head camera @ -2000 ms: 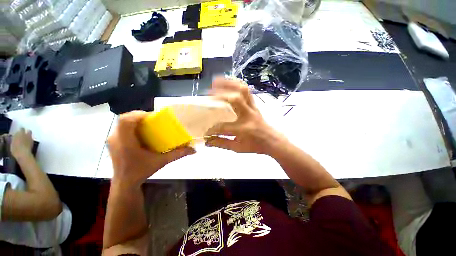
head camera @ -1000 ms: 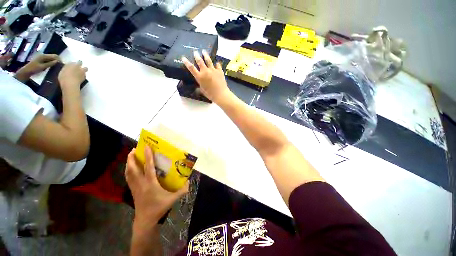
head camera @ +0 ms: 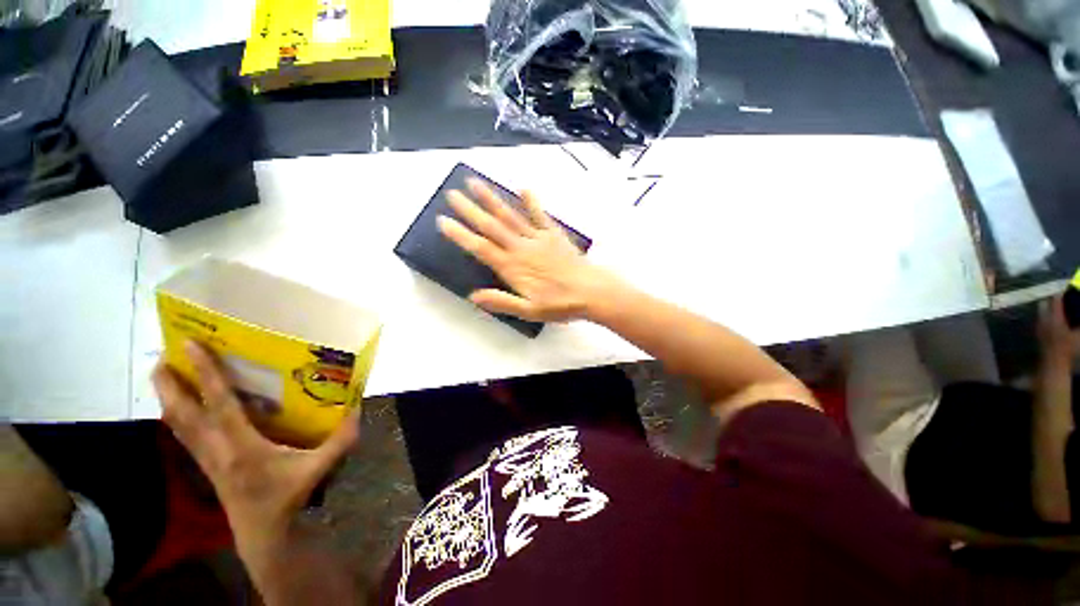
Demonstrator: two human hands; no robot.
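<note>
My left hand [head camera: 243, 456] holds a yellow carton [head camera: 267, 355] at the front left, above the table's near edge. The carton is open at the top and its pale inside shows. My right hand [head camera: 521, 255] lies with spread fingers on top of a black inner box [head camera: 444, 243], which sits turned at an angle on the white table in front of me. The fingers rest on the box's upper face; whether they grip it cannot be told.
Stacked black boxes [head camera: 160, 136] stand at the left. A yellow carton stack [head camera: 320, 47] is at the back. A clear bag of black strips [head camera: 592, 71] is at back centre, with loose thin black strips [head camera: 640, 184] near it. Other people's arms show at both sides.
My right hand has moved from the black stack at the left to the table in front of me, with a black box now under it. The carton's open top now faces up.
</note>
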